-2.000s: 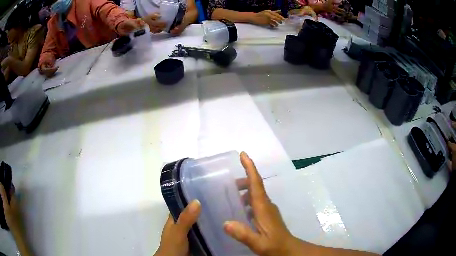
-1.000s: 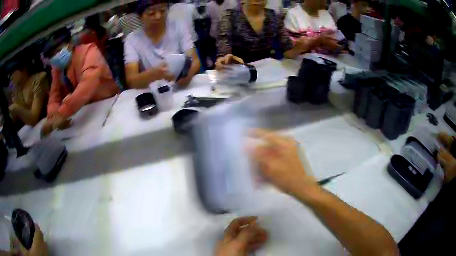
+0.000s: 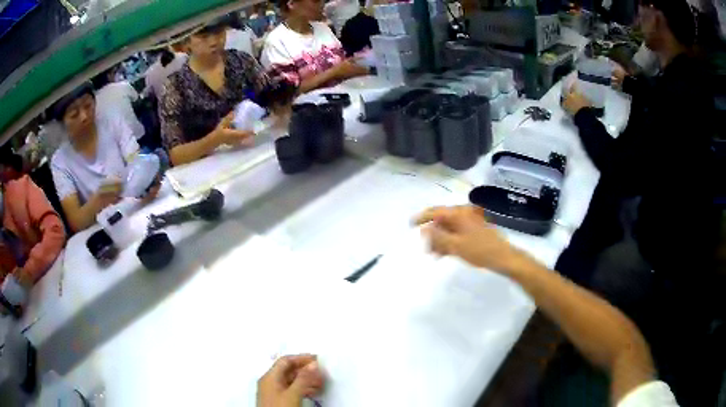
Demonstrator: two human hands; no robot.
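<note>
My right hand [image 3: 462, 237] reaches over the table at right of centre, fingers bent and slightly apart, with nothing visible in it. It is just left of a black oval end part [image 3: 513, 210]. A clear housing with a black rim [image 3: 527, 172] lies right behind that part. My left hand [image 3: 291, 381] is low at the bottom edge, partly cut off, fingers curled together, with nothing visible in it. The housing with the black rim held earlier is in neither hand.
Dark sleeves [image 3: 458, 131] and another dark cluster [image 3: 318, 133] stand at the far side. A black cup [image 3: 156, 250] and handled piece [image 3: 187, 211] lie left. Workers sit opposite; a person in black [image 3: 653, 143] stands right. A green rail [image 3: 103, 60] crosses the upper left.
The view has turned right. The housing with the black rim has left my hands. My right hand has moved right over the table, close to the oval part; my left hand stays low.
</note>
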